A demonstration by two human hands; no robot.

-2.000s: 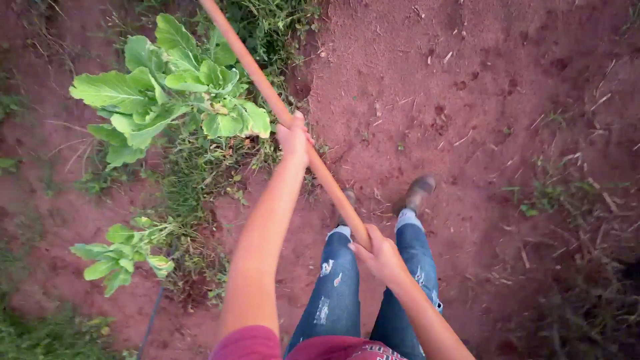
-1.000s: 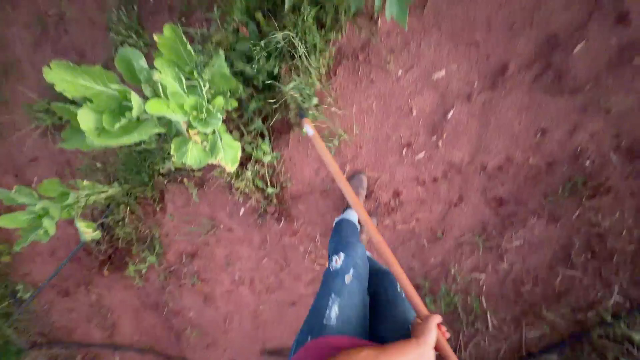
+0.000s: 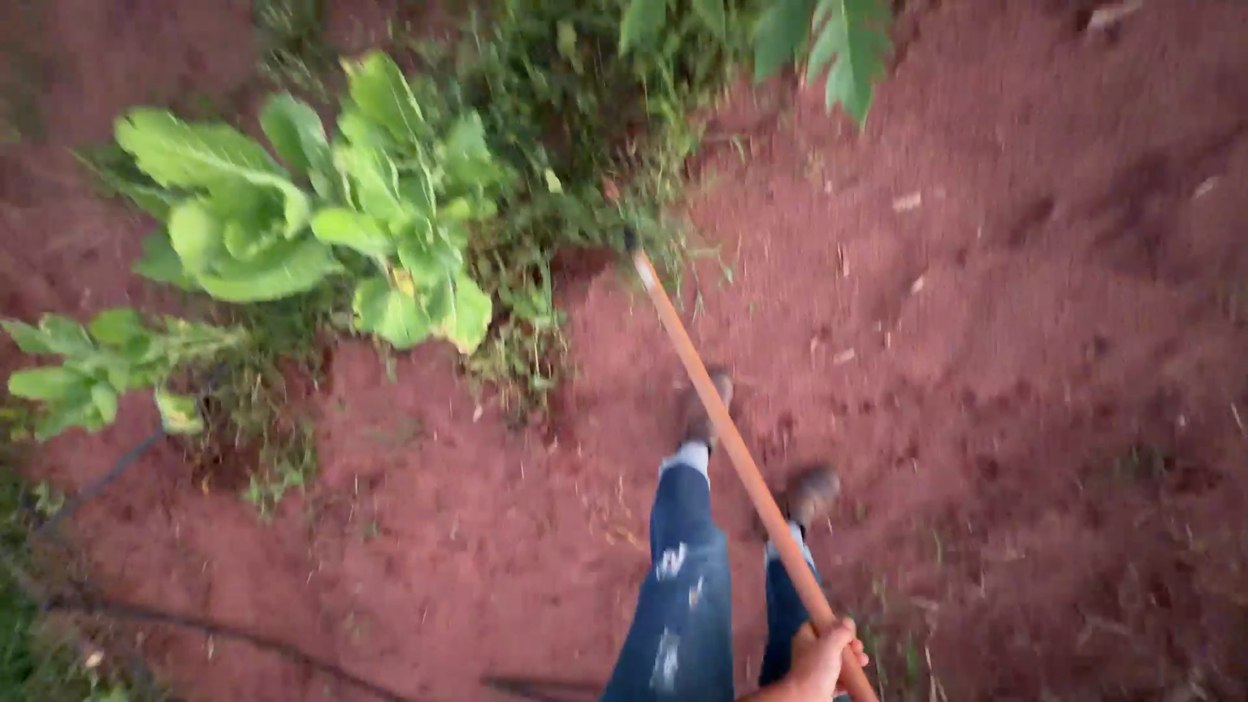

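My left hand (image 3: 824, 658) is closed around the lower part of a long orange-brown tool handle (image 3: 736, 448) at the bottom edge, right of my legs. The handle slants up and left, passing over my boots. Its far end has a pale band and a dark fitting (image 3: 632, 239), which meets green weeds (image 3: 575, 195) at the edge of red soil. The tool's working head is hidden in the weeds or too blurred to make out. My right hand is out of view.
Leafy light-green plants (image 3: 244, 219) stand at the upper left, with a smaller one (image 3: 93, 375) below. Dark thin tubing (image 3: 107, 478) crosses the lower left. Lobed leaves (image 3: 848, 58) hang at the top. My boots (image 3: 814, 487) stand on red soil (image 3: 975, 341).
Two seconds ago both hands held the handle; now only one shows, at the bottom edge. The handle's far end has come into view, near the weeds. Both boots show again.
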